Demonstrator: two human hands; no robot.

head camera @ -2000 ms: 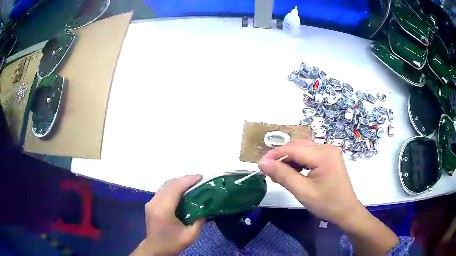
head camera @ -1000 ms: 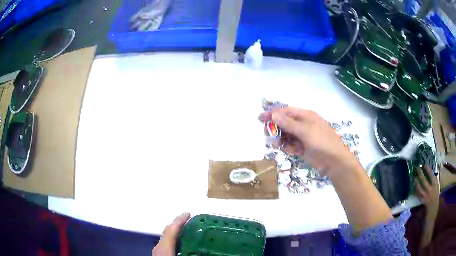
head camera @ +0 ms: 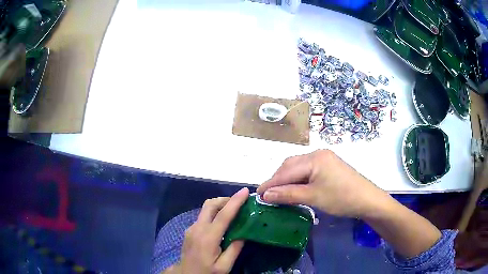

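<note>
A glossy dark green housing (head camera: 273,223) with a bright rim is held over the lap at the bench edge. My left hand (head camera: 210,235) grips its left side, thumb and fingers around it. My right hand (head camera: 315,184) pinches a small silver badge (head camera: 261,198) against the housing's upper edge; the fingertips cover most of it. A small white oval dish (head camera: 273,112) sits on a brown cardboard pad (head camera: 248,129), with a thin pale stick (head camera: 297,107) resting in it. A pile of silver badges with red specks (head camera: 342,93) lies right of the pad.
Green housings overlap in a stack (head camera: 414,35) at the upper right, with one more housing (head camera: 426,154) at the right bench edge. A tan cardboard sheet (head camera: 80,69) with housings lies at left. A blurred hand or sleeve shows at the far left edge. Another person's arm shows at far right.
My right hand has left the badge pile and come down to the housing with a badge. The housing now sits farther right and tilted. The stick is still in the dish. The view has shifted.
</note>
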